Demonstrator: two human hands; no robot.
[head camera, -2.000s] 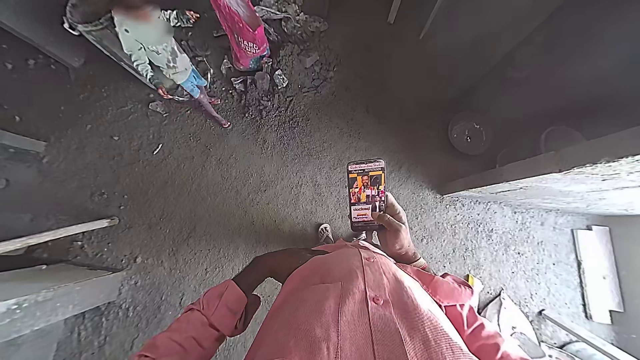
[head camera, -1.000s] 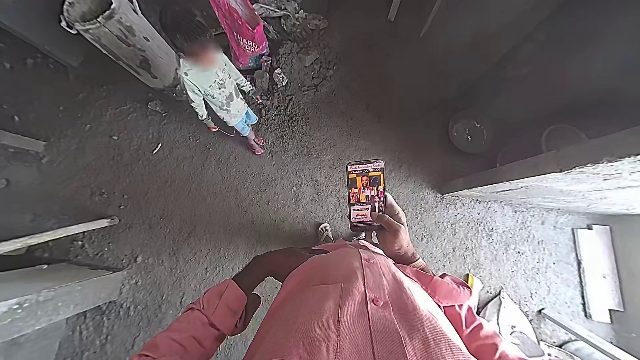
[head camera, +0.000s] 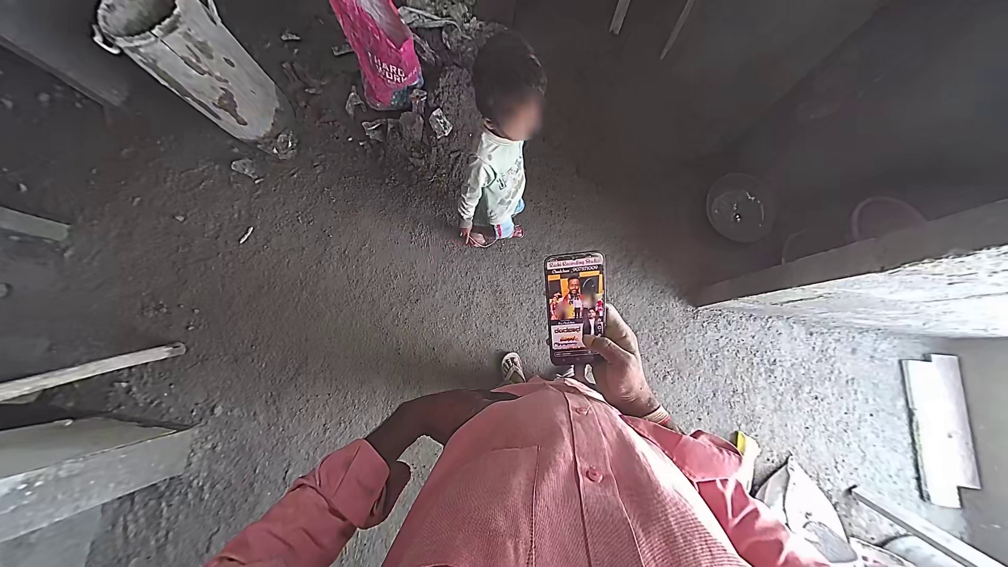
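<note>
My right hand (head camera: 618, 362) grips the lower right side of a smartphone (head camera: 576, 309) in front of my pink shirt, its thumb over the lit screen, which shows pictures and writing. The phone is upright in view with its screen toward me. My left hand (head camera: 465, 405) rests against the left side of my belly; its fingers are hidden at the shirt, so I cannot tell their pose. A sandalled foot (head camera: 512, 368) shows on the rough floor between the hands.
Beyond the phone stands a small person (head camera: 500, 173) in a pale top. A pink bag (head camera: 386, 59) lies by rubble, with a stained cylindrical container (head camera: 205, 71) to its left. A wall ledge (head camera: 858, 268) runs along the right; a wooden strip (head camera: 94, 370) is at left.
The small person has moved rightward from beside the cylindrical container, past the pink bag, to a spot beyond the phone. Both my hands and the phone have stayed in place.
</note>
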